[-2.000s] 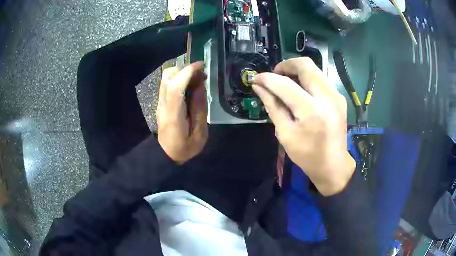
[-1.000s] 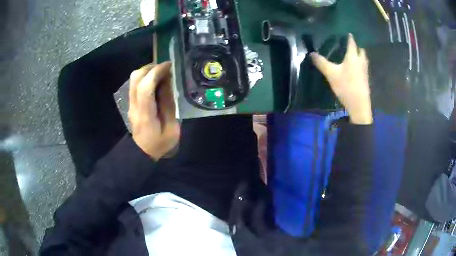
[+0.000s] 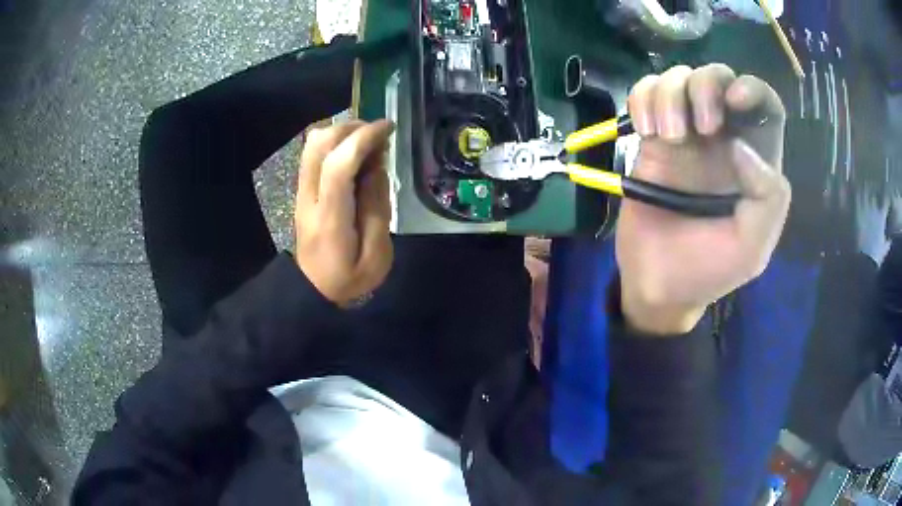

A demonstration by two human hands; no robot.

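The black smart lock panel housing (image 3: 429, 128) lies open side up near the bench's front edge, over a pale plate. A brass lock cylinder end (image 3: 474, 142) shows in its round recess, with a small green circuit board (image 3: 475, 197) below. My right hand (image 3: 704, 193) holds the yellow-and-black pliers (image 3: 593, 180) by the handles. Their grey jaws are over the housing's right part, beside the cylinder; I cannot tell if they touch it. My left hand (image 3: 343, 210) rests at the pale plate's left edge, fingers bent, with nothing visible in it.
The green bench top (image 3: 396, 30) lies under the work. A lever handle (image 3: 574, 75) lies right of the housing, partly behind my right hand. A plastic-lined container (image 3: 665, 14) stands at the back right. The blue bin (image 3: 580, 356) is below the bench edge, partly under my right sleeve.
My right hand left the cylinder, reached right to the bench, and has come back with the pliers, which lay at the right before. My left hand stays by the housing's left side.
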